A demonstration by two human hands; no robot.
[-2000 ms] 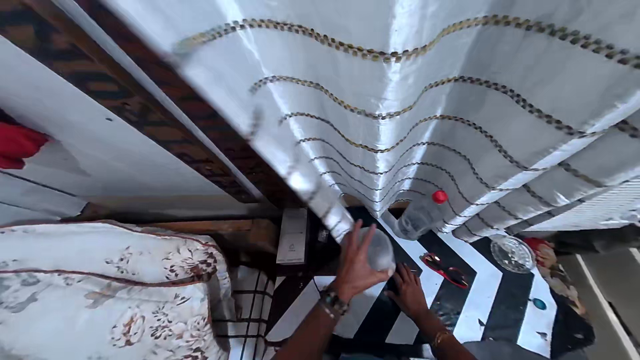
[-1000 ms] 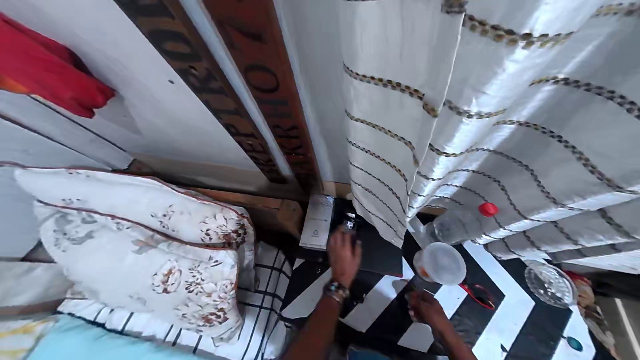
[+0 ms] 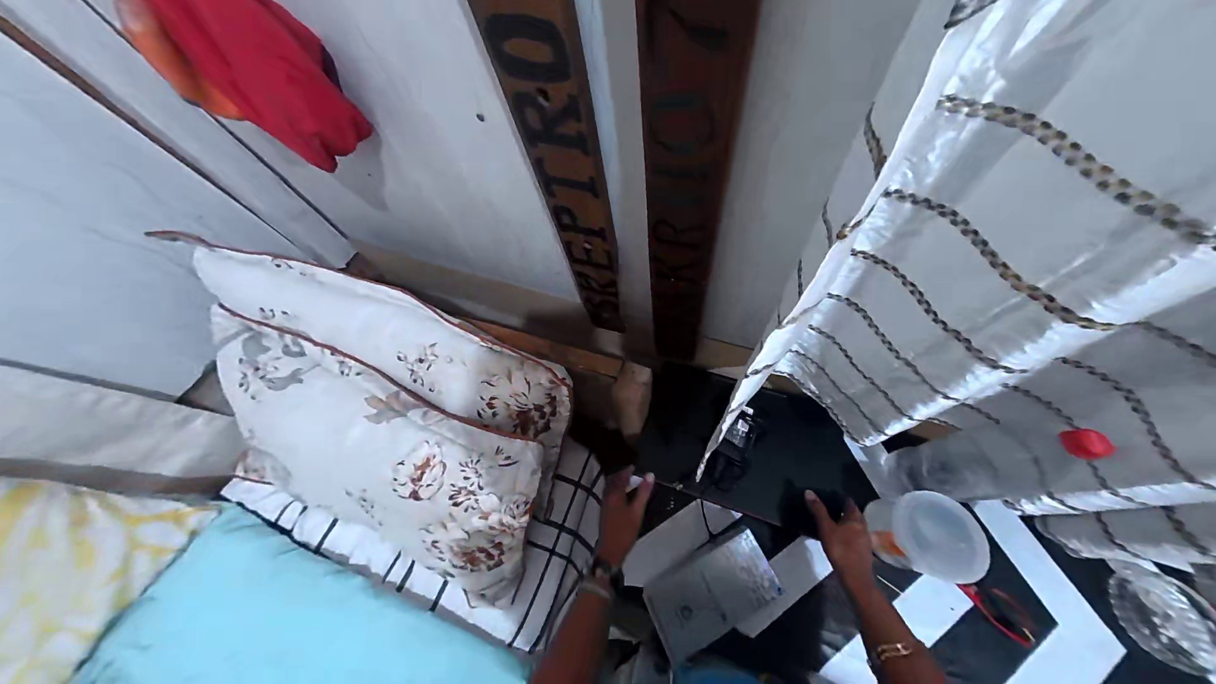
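My left hand (image 3: pixel 624 518) is at the left end of a flat black panel (image 3: pixel 779 475), with a small pale thing near its fingertips. At the panel's front right edge is my right hand (image 3: pixel 841 532), thumb and fingers spread; whether it grips the edge is unclear. A black power adapter with a cable (image 3: pixel 736 442) rests on the panel, partly beside the curtain hem. A white box (image 3: pixel 712 594) lies between my forearms. To the right of my right hand stands a plastic container with a translucent lid (image 3: pixel 940 537).
A patterned white curtain (image 3: pixel 950 285) hangs over the right side. Behind the container are a clear bottle with a red cap (image 3: pixel 1086 444), red scissors or glasses (image 3: pixel 1002 617) and a glass dish (image 3: pixel 1164 608). Floral pillows (image 3: pixel 408 456) lie at left, below a red cloth (image 3: pixel 275 76).
The white box, earlier beyond my hands near the wall, now lies between my forearms. My left hand has moved left, and my right hand is now at the panel. The view has swung left.
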